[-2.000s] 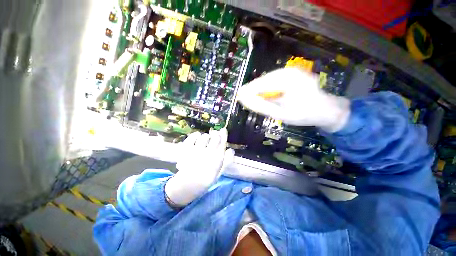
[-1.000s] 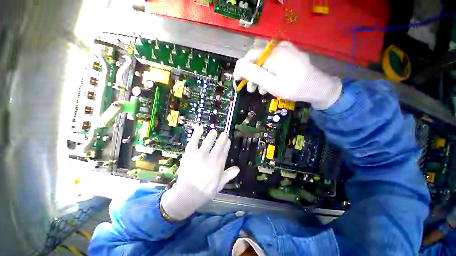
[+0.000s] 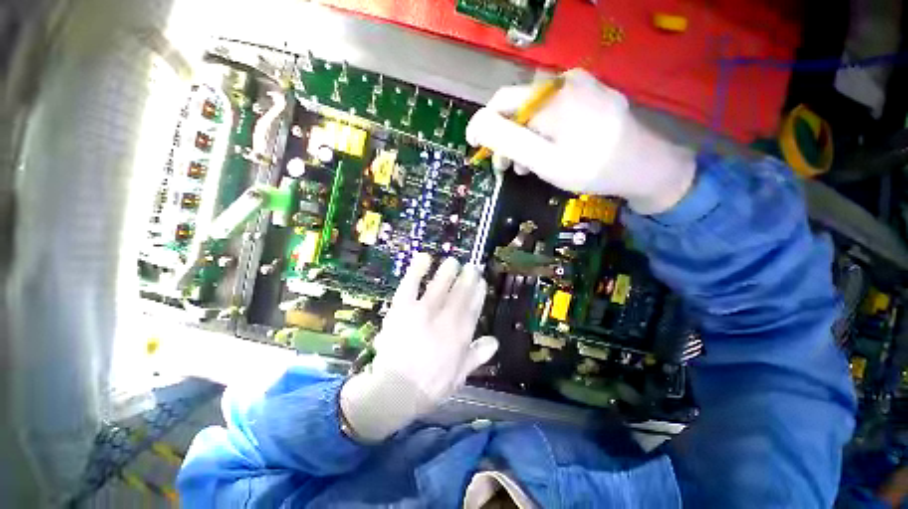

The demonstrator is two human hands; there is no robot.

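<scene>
A green circuit board (image 3: 383,204) crowded with parts lies in a dark carrier (image 3: 261,283) in front of me. My right hand (image 3: 582,139), in a white glove, holds a thin yellow-orange pointed stick (image 3: 539,101). The stick's tip is at the board's upper right corner. My left hand (image 3: 423,343), in a white glove, lies palm down with spread fingers over the board's lower right edge, near a bright metal strip (image 3: 487,227). It holds nothing that I can see.
A second board (image 3: 617,288) sits in a carrier on the right. A red mat (image 3: 637,60) at the back holds a green board (image 3: 506,12) and a yellow block (image 3: 670,21). A yellow tape roll (image 3: 805,141) is beside it. A bright grey machine cover (image 3: 75,199) is on the left.
My right hand has moved from beside the board to its upper right corner. My left hand has opened out over the board's lower right edge. The view has shifted, showing more of the red mat.
</scene>
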